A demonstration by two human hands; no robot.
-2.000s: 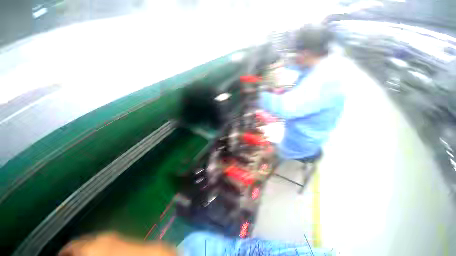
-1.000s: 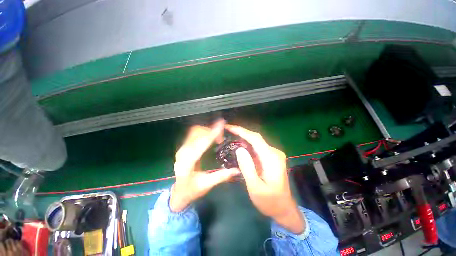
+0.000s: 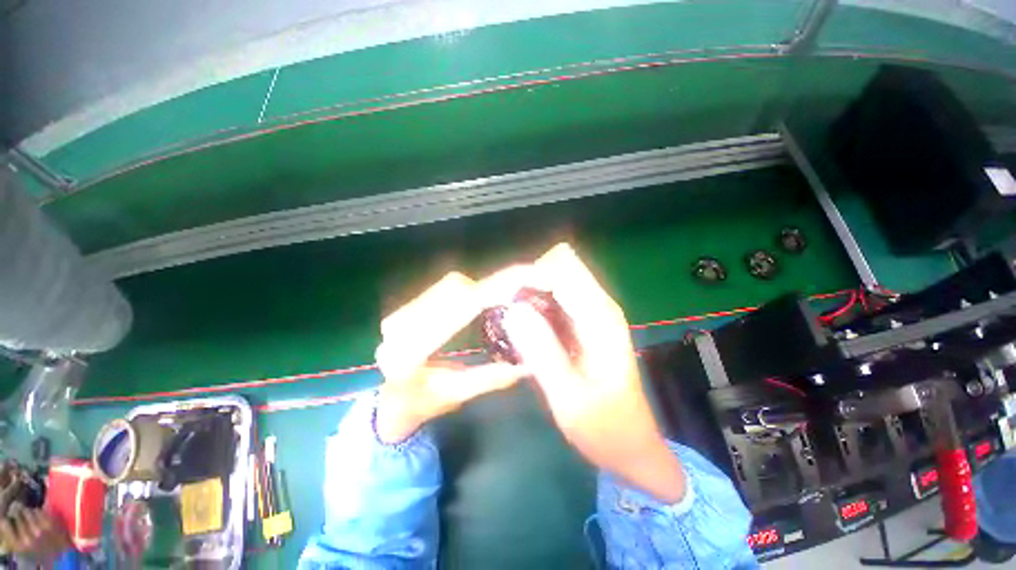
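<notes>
A dark round board assembly [image 3: 504, 330] with reddish parts is held between my two bare hands over the near edge of the green belt. My right hand [image 3: 585, 367] grips it from the right, with the thumb across its face. My left hand [image 3: 432, 351] touches it from the left, fingers curled around the far side and thumb at the near side. My fingers hide much of the assembly, and glare washes out the hands. Several similar round assemblies [image 3: 761, 264] lie on the belt at the right.
Black test fixtures [image 3: 780, 462] with red digits stand at lower right, one with a red clamp handle [image 3: 956, 495]. A black box [image 3: 919, 156] is at upper right. A parts tray [image 3: 243, 479], thin tools [image 3: 271, 490] and a red box [image 3: 76, 503] are at lower left.
The blurred view from two seconds ago, turned towards a seated worker, now faces the bench. Since one second ago, my fingers have closed in around the assembly and my thumb covers more of it.
</notes>
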